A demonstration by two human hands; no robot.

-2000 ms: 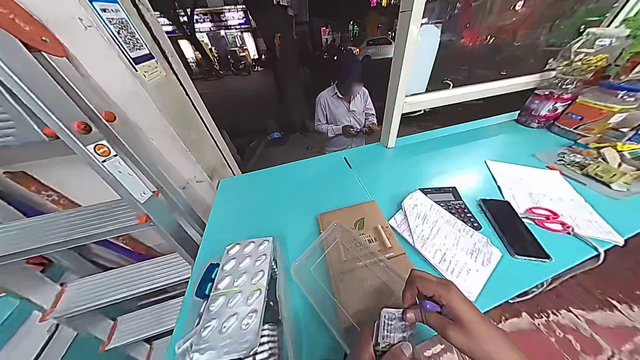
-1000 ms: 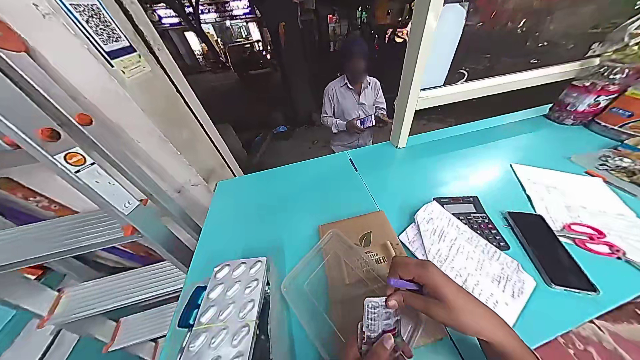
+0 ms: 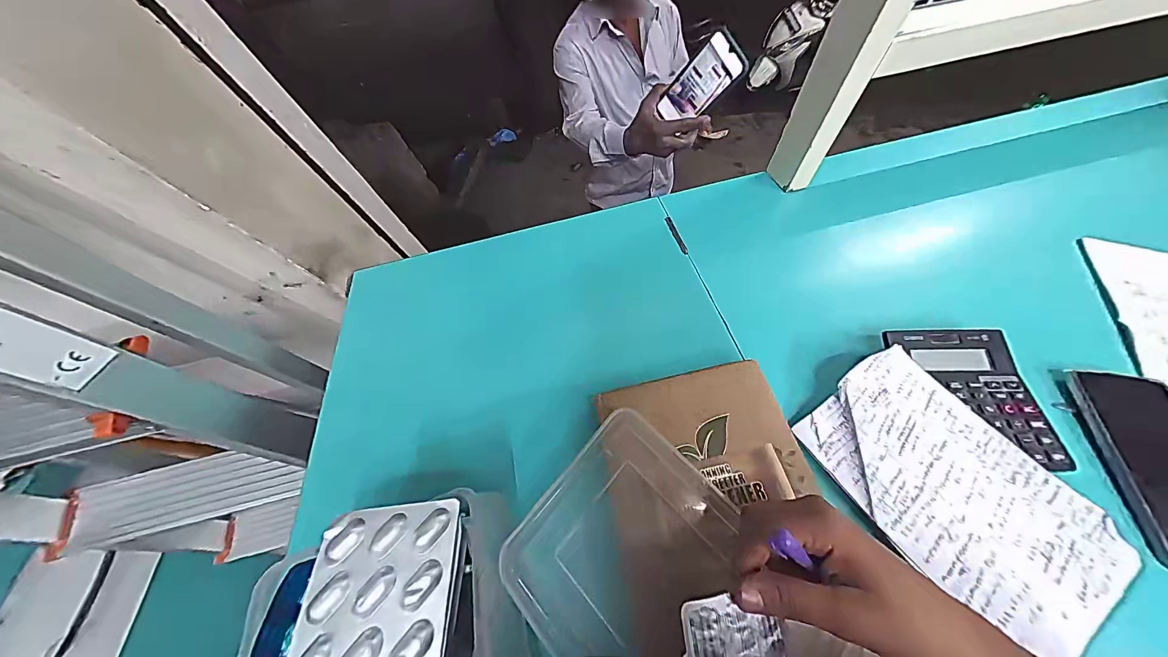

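Observation:
My right hand (image 3: 812, 566) comes in from the lower right, its fingers closed around a purple-capped pen (image 3: 790, 548). Just under its fingertips, at the bottom edge, lies a small blister pack (image 3: 730, 630); what supports it is cut off by the frame. My left hand is out of view. A clear plastic lid (image 3: 584, 557) rests partly over a brown cardboard-covered notebook (image 3: 680, 388) with a leaf print. To the left, silver blister strips (image 3: 379, 579) are stacked on a clear plastic container (image 3: 497, 584).
Handwritten sheets (image 3: 976, 511) partly cover a calculator (image 3: 995, 401); a dark phone (image 3: 1127, 456) lies at right beside more paper (image 3: 1136, 292). A metal ladder (image 3: 210, 401) stands at left. Beyond the turquoise counter (image 3: 511, 301), a person (image 3: 620, 100) holds up a phone (image 3: 703, 78).
The person across the counter has come nearer and now holds the phone up. My left hand, at the blister pack earlier, has left the view. The view has tilted down.

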